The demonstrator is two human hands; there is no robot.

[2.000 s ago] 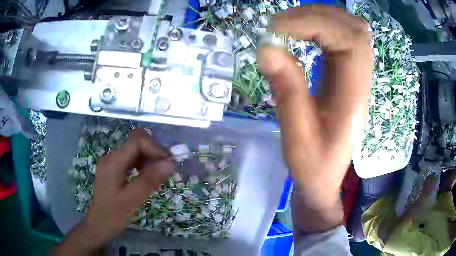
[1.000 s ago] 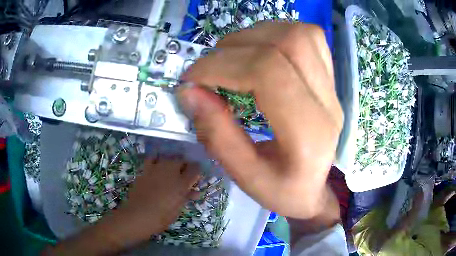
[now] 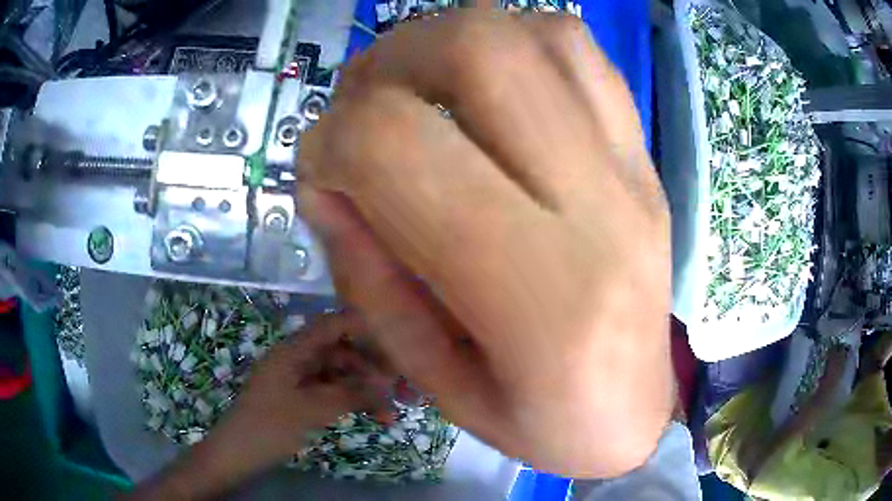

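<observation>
My right hand (image 3: 489, 235) covers the right part of the machine. Its fingertips are at the clamp blocks (image 3: 202, 230), just right of the bright green spot at the work slot (image 3: 256, 168). What the fingertips hold is hidden by the hand. My left hand (image 3: 293, 382) is low over the parts tub (image 3: 112, 391), which holds white and green wire leads (image 3: 196, 357). Its fingers are among the leads, partly behind my right hand and blurred. I cannot tell if they hold one.
A dark ribbed rod (image 3: 108, 166) lies left of the blocks on the base plate (image 3: 59, 215). A blue bin (image 3: 631, 59) is behind the machine. A white side tub (image 3: 748, 342) full of leads is at right. A person in yellow (image 3: 802, 445) is at lower right.
My right hand came left from beside the machine to the slot and now covers more of the blocks. My left hand, which held a white-ended lead, has moved right and down into the tub.
</observation>
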